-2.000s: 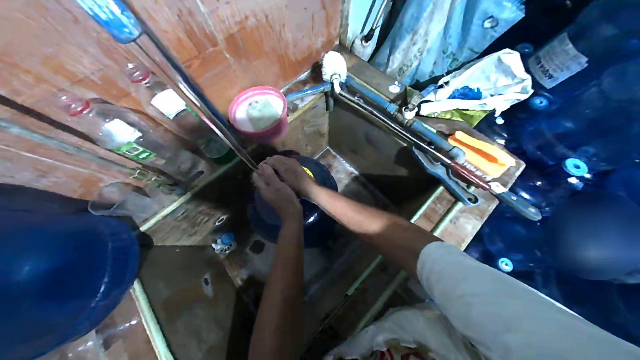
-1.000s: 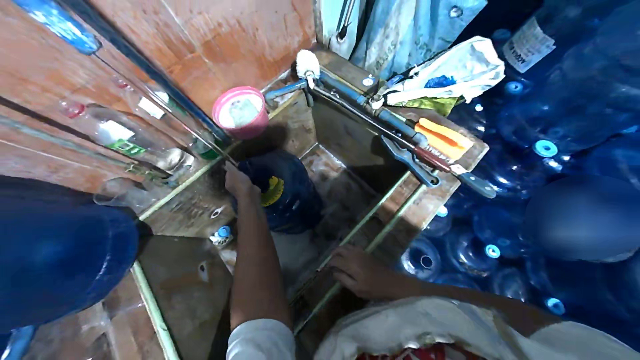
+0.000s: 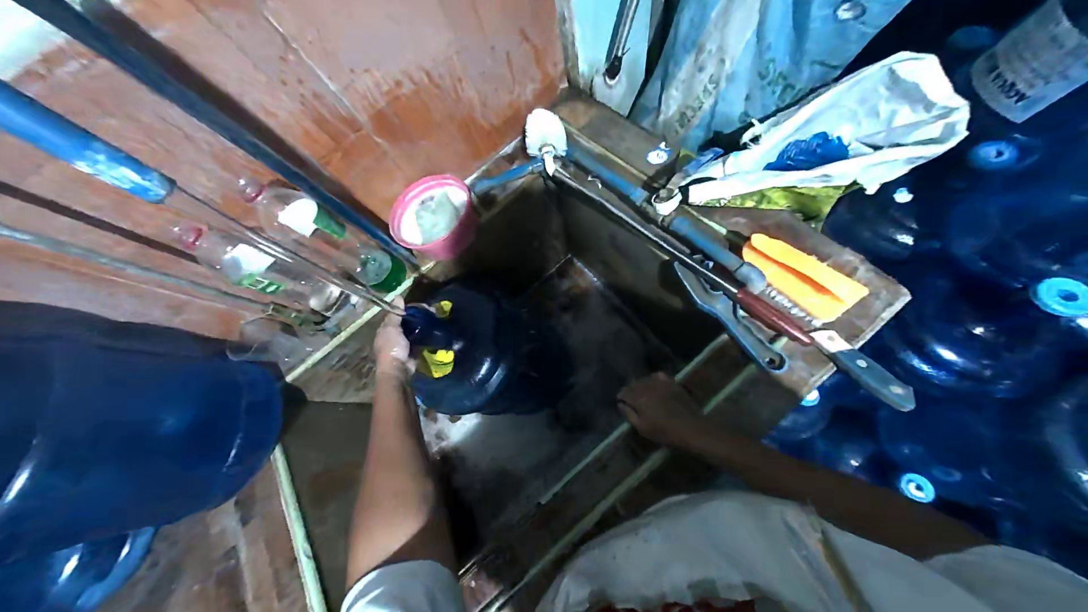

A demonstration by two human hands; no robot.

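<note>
A blue water jug (image 3: 493, 353) with yellow tags by its neck lies tilted in the tiled basin (image 3: 595, 297), its neck toward the wall. My left hand (image 3: 393, 344) is closed around the jug's neck, right by the lower end of a thin metal rod with a blue handle (image 3: 93, 149); whether the hand also holds the rod is unclear. My right hand (image 3: 659, 410) rests on the basin's near ledge with its fingers curled, and nothing shows in it. The jug's base is in shadow.
A pink tub (image 3: 433, 218) stands at the basin's back corner. Plastic bottles (image 3: 272, 270) lie along the wall. On the right ledge are brushes, including an orange brush (image 3: 803, 276). Blue jugs (image 3: 960, 340) crowd the right, and another large blue jug (image 3: 127, 425) is at left.
Two seconds ago both hands were together at the jug's neck; my right hand has since moved to the near ledge. The jug has tipped over, its neck toward the wall.
</note>
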